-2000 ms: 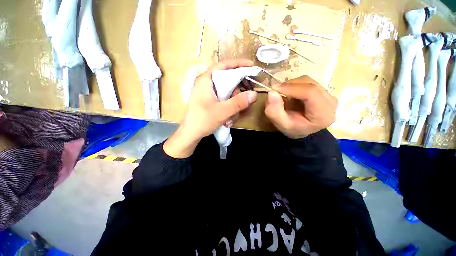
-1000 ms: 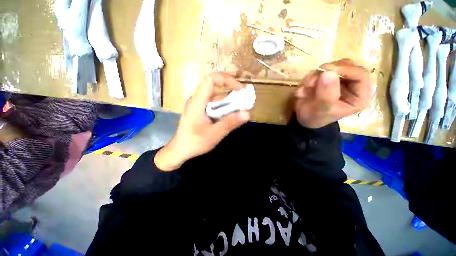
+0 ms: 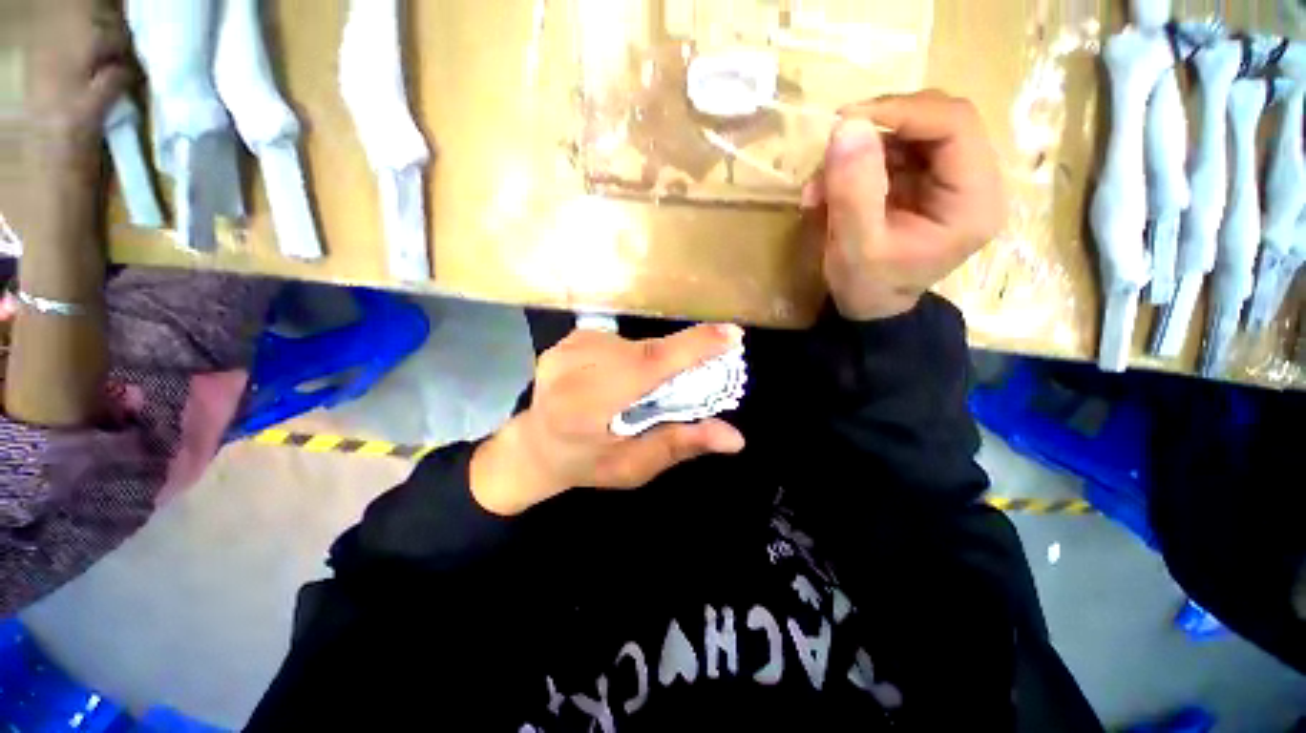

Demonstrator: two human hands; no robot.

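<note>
My left hand (image 3: 609,415) is closed round a pale grey-white moulded part (image 3: 690,397), over my lap in front of the bench edge. Its scalloped end with a dark recess faces up and right; most of its body is hidden by the fist. My right hand (image 3: 917,201) is over the work board (image 3: 616,143), thumb and forefinger pinching a very thin pale applicator stick (image 3: 816,112), whose tip lies close to the round white glue or paint puddle (image 3: 731,82). Another thin stick (image 3: 738,152) lies on the board below the puddle.
Several moulded parts lie at the left (image 3: 380,100) and in a row at the right (image 3: 1124,201) of the tan bench (image 3: 494,215). Another person's arm (image 3: 60,244) reaches over the bench at far left. Blue stools (image 3: 344,351) stand below the bench.
My left hand, first beside the right hand over the bench, has moved down over my lap with the part. My right hand has moved up and right from it towards the puddle. Another person's arm has appeared.
</note>
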